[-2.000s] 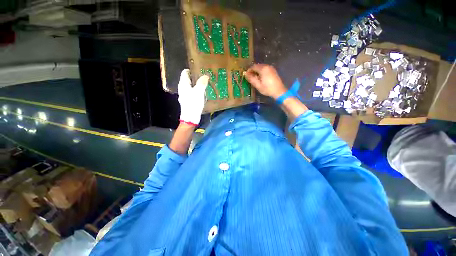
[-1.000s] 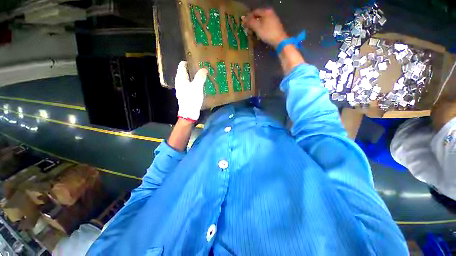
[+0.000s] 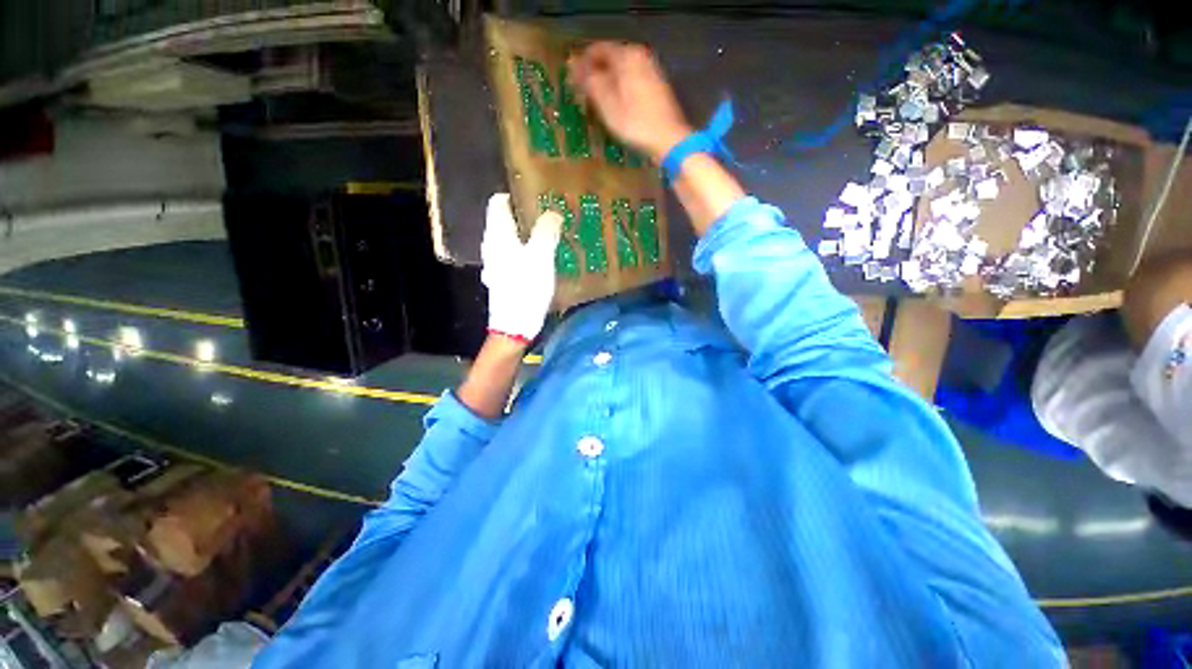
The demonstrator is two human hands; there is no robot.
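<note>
A tan-brown carrier fixture [image 3: 595, 179] holds four green circuit boards, two in the far row and two in the near row. My left hand [image 3: 519, 272], in a white glove with a red cuff edge, holds the fixture at its near left side, thumb on its face. My bare right hand [image 3: 630, 98], with a blue band at the wrist, is over the far boards and covers part of them. Its fingertips point at the far left board [image 3: 537, 110]. Whether they hold a small part cannot be told.
Small silver metal parts [image 3: 873, 218] lie heaped at the right, on the bench and in a low cardboard tray [image 3: 1046, 309]. A dark panel with a pale edge [image 3: 451, 163] is left of the fixture. A person's white sleeve [image 3: 1105, 399] is at the right.
My right hand has moved from the near right board to the far right board, then left over the far boards. My left hand stays on the fixture's near left side.
</note>
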